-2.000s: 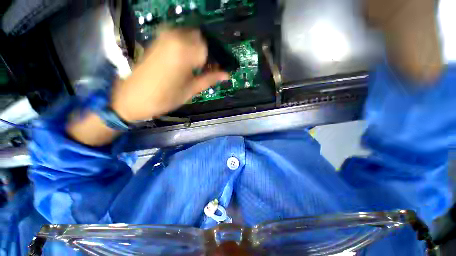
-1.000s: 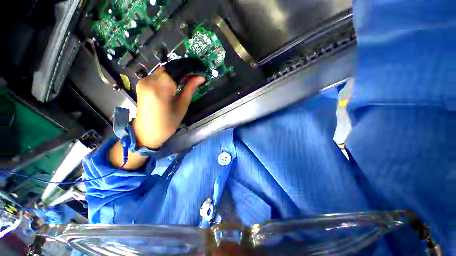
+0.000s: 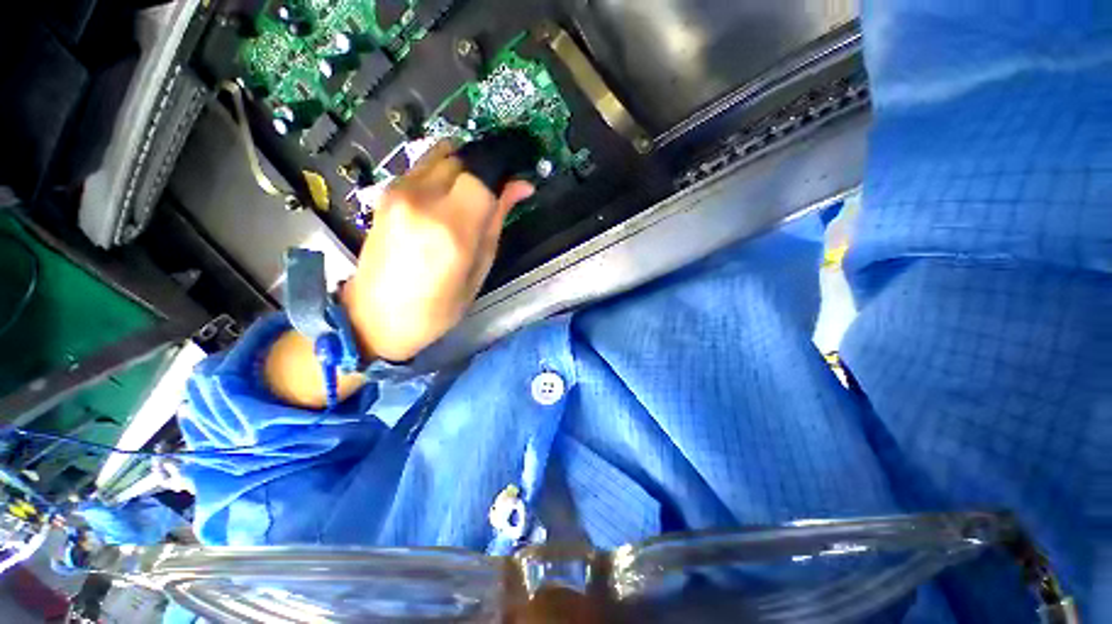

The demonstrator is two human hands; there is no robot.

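Green circuit boards (image 3: 518,104) lie in a black carrier (image 3: 585,201) on the line. My left hand (image 3: 427,256), with black finger cots (image 3: 498,156) on some fingers, is over the lower edge of the near board, thumb pointing right. The fingertips hide what lies under them, so I cannot tell if they hold anything. A blue wrist strap (image 3: 327,319) is on my left wrist. My right hand is not in view; only the blue right sleeve (image 3: 988,159) shows at the right.
A silver rail (image 3: 659,250) with a chain (image 3: 774,128) runs along the near side. Tan metal bars (image 3: 598,88) sit on the carrier. A dark ridged part (image 3: 140,152) stands at the upper left, above a green surface (image 3: 55,317). A blue cord (image 3: 104,449) runs left.
The view has turned, so the carrier now lies slanted. My right hand has left the picture. My left hand has moved slightly right along the board since a second ago.
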